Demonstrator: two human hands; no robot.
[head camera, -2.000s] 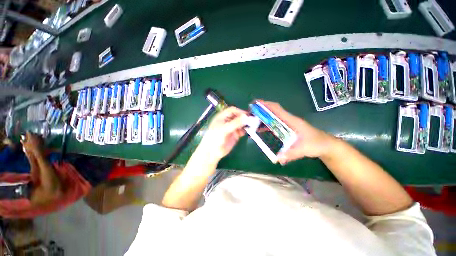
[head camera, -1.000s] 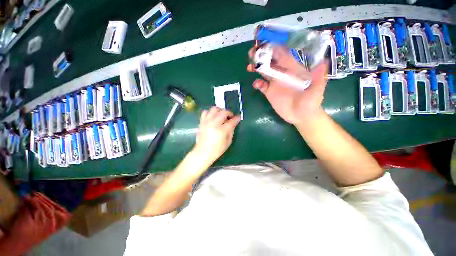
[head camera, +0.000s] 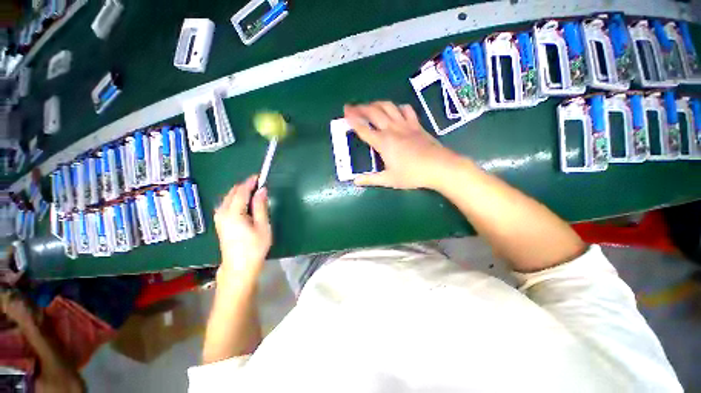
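Note:
My left hand (head camera: 244, 229) is closed around the dark handle of a mallet (head camera: 267, 157); its yellow-green face points up and is blurred. My right hand (head camera: 407, 150) lies over a white housing (head camera: 343, 150) on the green bench, holding it at its top and lower right. The housing's left side and part of its dark window show; the rest is hidden under the hand. Loaded housing halves with blue cells stand in overlapping rows on the left (head camera: 121, 214) and on the right (head camera: 503, 71).
Stacked white frames (head camera: 207, 125) lie left of the mallet. A pale metal strip (head camera: 307, 63) crosses the green bench, with scattered housings (head camera: 194, 45) beyond it. Another person's arm (head camera: 40, 341) shows at the lower left, near a cardboard box (head camera: 150, 335).
My left hand has left the housing and lifted the mallet off the bench. My right hand has come down from the right-hand rows onto the housing. A loaded half now lies tilted at the right row's left end.

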